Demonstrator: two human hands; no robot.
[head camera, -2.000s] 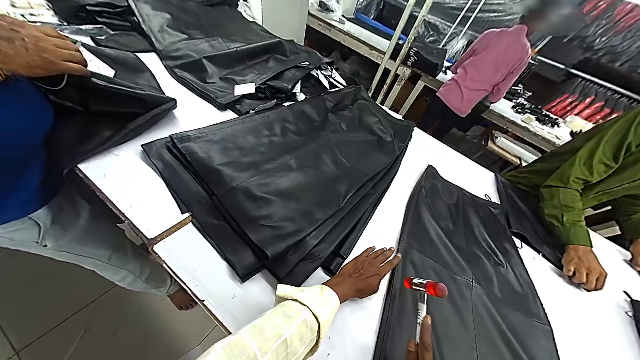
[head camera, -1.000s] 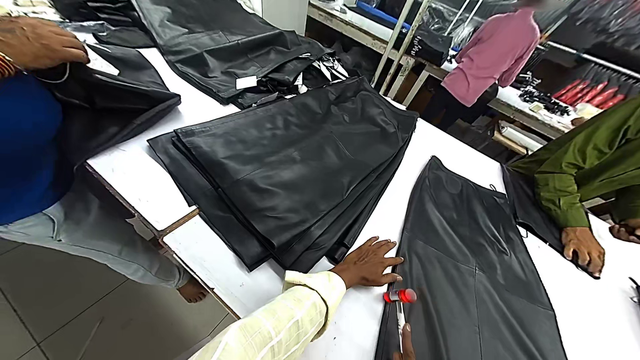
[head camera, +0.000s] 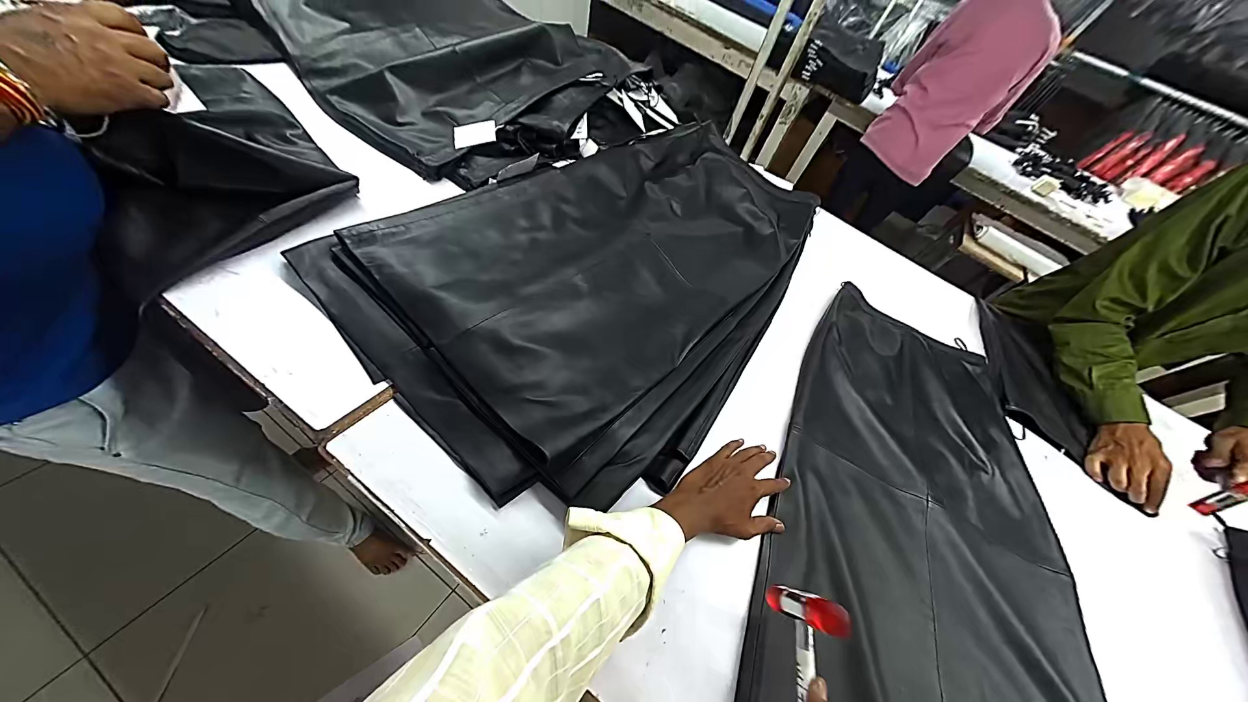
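Observation:
A black leather skirt (head camera: 936, 507) lies flat on the white tabletop. My left hand (head camera: 726, 492) rests with spread fingers on the table beside the skirt's left edge, its fingertips touching that edge. At the bottom of the view my right hand (head camera: 817, 690) grips the handle of a mallet with red faces (head camera: 807, 610); only a bit of that hand shows. The mallet's head is over the skirt's lower left part, slightly blurred. Whether it touches the leather I cannot tell.
A stack of black leather skirts (head camera: 575, 302) lies left of my left hand. A co-worker in blue (head camera: 49, 283) holds black leather at the left; another's green sleeve (head camera: 1102, 341) reaches in at the right. Behind stand metal poles (head camera: 780, 88) and a person in pink (head camera: 960, 83).
The mallet has moved along the skirt's left edge, near my left hand, and its head is tilted differently. My left hand has stayed at about the same place by that edge.

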